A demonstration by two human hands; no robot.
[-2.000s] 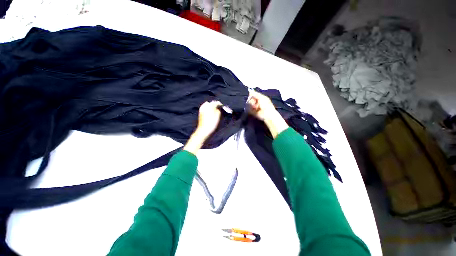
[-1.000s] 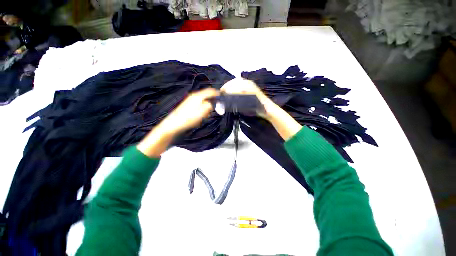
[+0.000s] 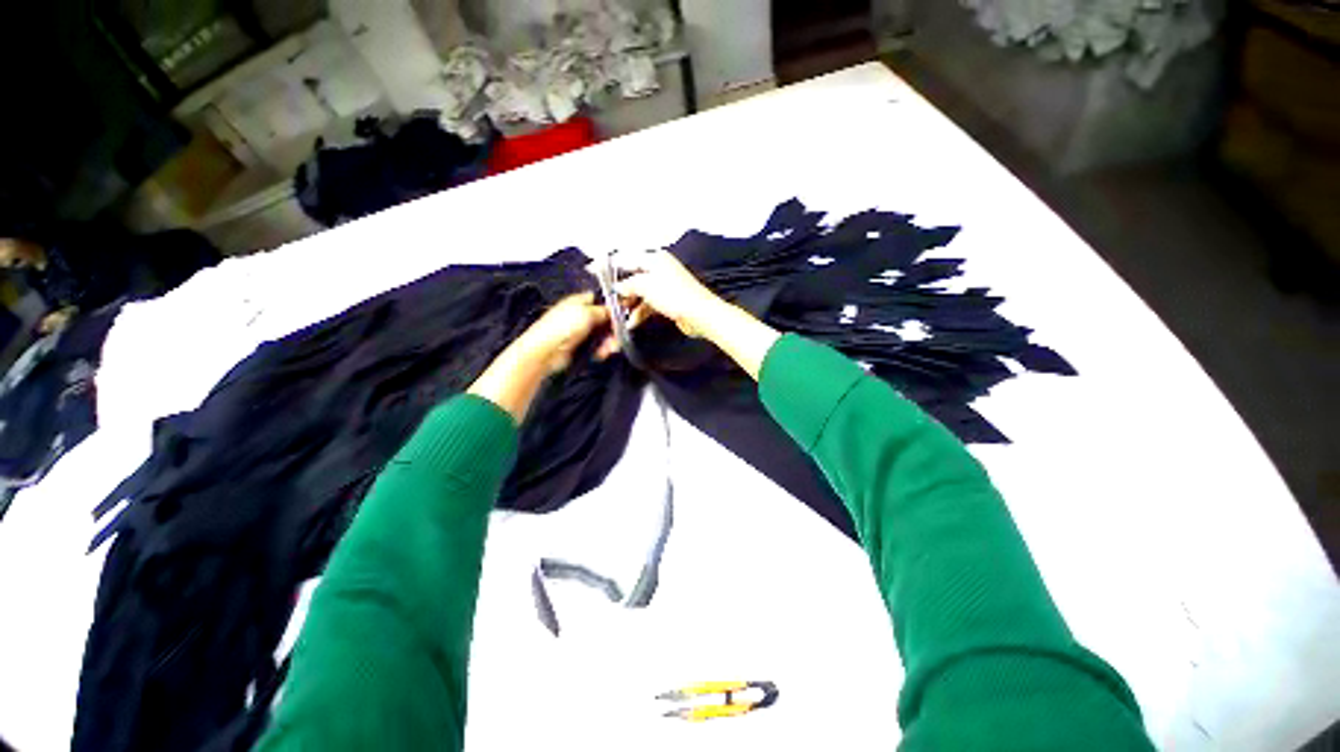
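Observation:
The bundle of dark strips (image 3: 368, 353) lies across the white table, gathered at a narrow waist. The pointed strip ends (image 3: 926, 301) fan out to the right. A grey-white tie strip (image 3: 661, 507) wraps the waist, and its loose tail hangs down onto the table. My left hand (image 3: 570, 326) is at the left side of the tie, fingers closed at the band. My right hand (image 3: 664, 291) grips the band from the right, close to my left hand. The thread snips (image 3: 717, 699) with yellow-orange handles lie on the table near the front, untouched.
The white table (image 3: 1176, 485) has a rounded right edge. Beyond its far edge are a red item (image 3: 541, 144), a dark cloth heap (image 3: 385, 169) and pale cloth pieces (image 3: 566, 66). A pale grey heap (image 3: 1095, 30) is on the floor. Dark cloth and part of a person show at far left.
The dark piece held between my hands a second ago is no longer there. Both hands are now at the pale band around the waist. The camera view has shifted.

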